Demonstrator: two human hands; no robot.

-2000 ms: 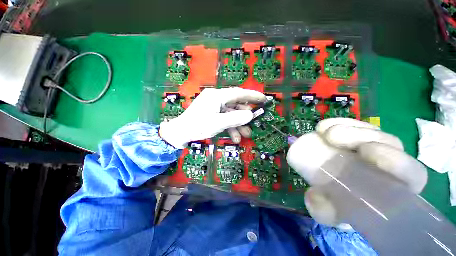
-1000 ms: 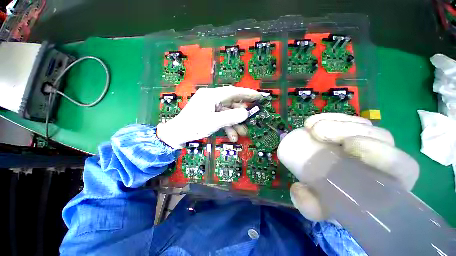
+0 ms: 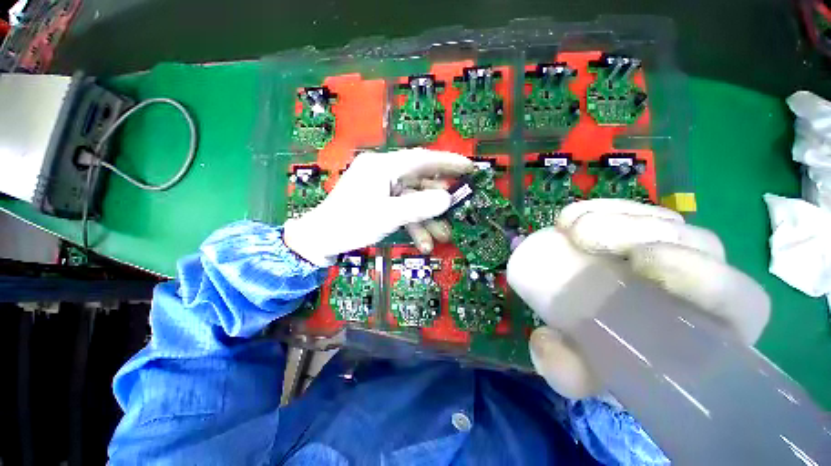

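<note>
My left hand (image 3: 387,196), in a white glove, holds a green circuit board (image 3: 483,227) by its black part with a white label, tilted above the blister tray (image 3: 674,118). My right hand (image 3: 638,264), in a white glove, grips a thick translucent glue syringe (image 3: 702,364), which runs off the lower right edge. Its small purple tip (image 3: 516,241) is at the right side of the held board; whether it touches cannot be told. More boards lie in the tray pockets over a red liner (image 3: 360,114); my hands hide some of them.
A light-topped box (image 3: 55,146) with a looped grey cable (image 3: 193,146) stands left of the tray on the green bench top (image 3: 228,100). A crumpled white cloth (image 3: 797,241) lies at the right. A yellow piece (image 3: 682,202) is at the tray's right edge. A dark band runs behind the bench.
The held board and syringe tip have shifted slightly left and up in view since the earliest frame. The tray also sits a little higher in view. Both hands keep their holds.
</note>
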